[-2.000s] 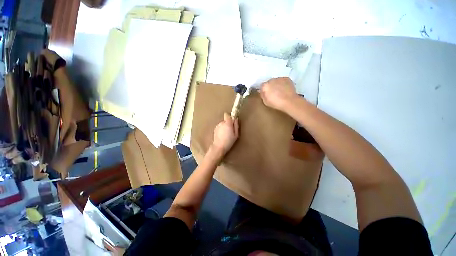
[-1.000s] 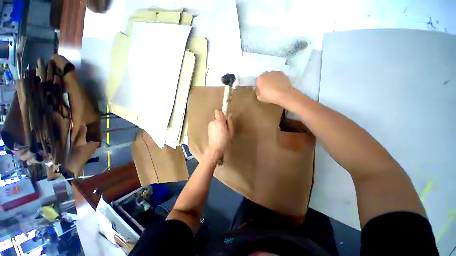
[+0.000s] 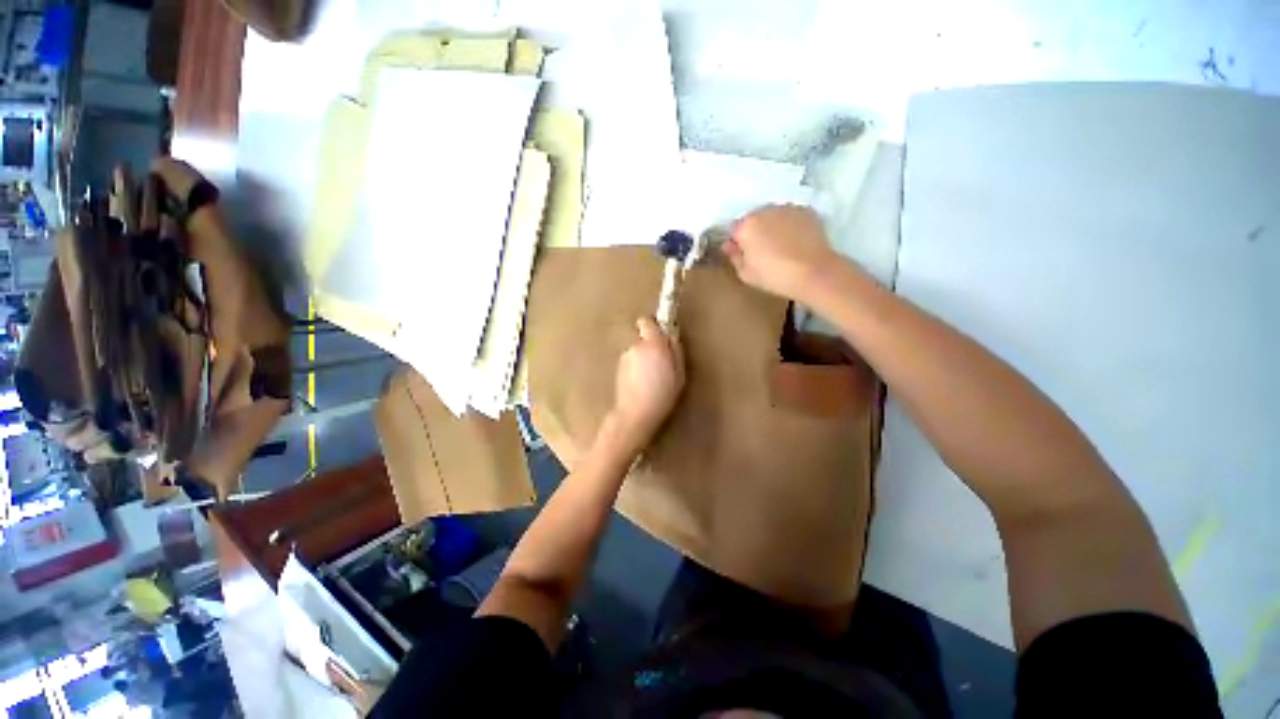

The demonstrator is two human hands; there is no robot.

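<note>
A large brown bag body (image 3: 744, 450) lies on the white-covered table and hangs over its edge at my lap. A dark gap and a reddish-brown patch (image 3: 821, 389) show at its right side. My left hand (image 3: 650, 379) is closed around the pale handle of a small hammer (image 3: 670, 281); its dark head is at the panel's top edge, just left of my right fingertips. My right hand (image 3: 776, 250) pinches the top edge of the bag body. The exact fold between the fingertips is too small to tell.
White and pale yellow flat sheets (image 3: 442, 211) are stacked left of the work. A single brown panel (image 3: 456, 450) hangs below them. A tall pile of brown bag bodies (image 3: 155, 323) stands at far left. A grey-white board (image 3: 1095, 281) lies right. An open drawer (image 3: 372, 590) is at lower left.
The hammer head moved left a second ago and is now back to the right, beside my right fingertips. My right hand has stayed near the top edge of the bag body.
</note>
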